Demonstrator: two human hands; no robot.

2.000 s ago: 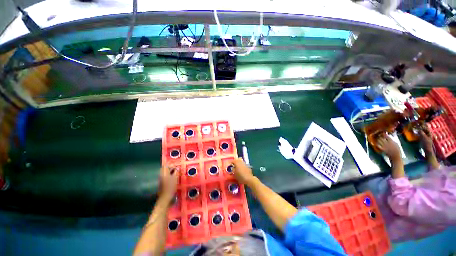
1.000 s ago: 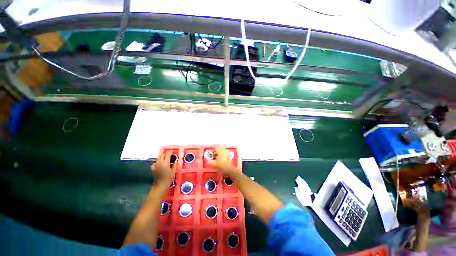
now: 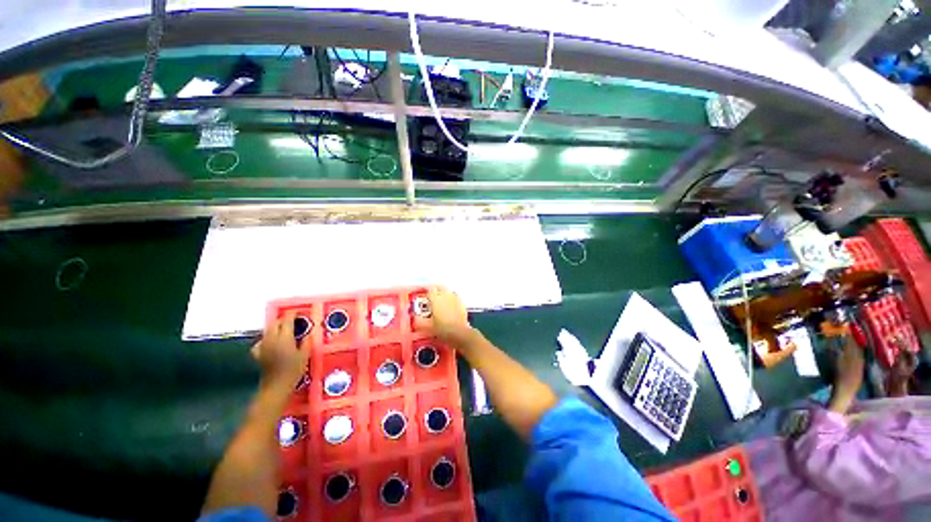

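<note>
An orange-red parts tray [image 3: 364,364] lies in front of me, its far edge on a white mat; its near end is cut off. Its square pockets hold round parts. Most are dark-centred with shiny rings [image 3: 394,424]; a white-faced one [image 3: 383,314] sits in the far row, and several others look bright, perhaps from glare. My left hand [image 3: 283,352] is at the tray's far left corner, fingers at a dark-centred part. My right hand [image 3: 446,316] is at the far right pocket, fingertips at a pale-faced part. Whether either hand grips anything is unclear.
White mat [image 3: 373,260] behind the tray. To the right are a crumpled tissue [image 3: 574,357], a calculator [image 3: 659,385] on paper, a paper strip [image 3: 717,350] and a blue box [image 3: 740,250]. A second red tray [image 3: 704,490] lies by a neighbour in pink, whose hands are at small fixtures.
My hands have moved from the tray's sides to its far row. Over the last second my right hand has shifted from the third far pocket to the far right one. The camera view has shifted.
</note>
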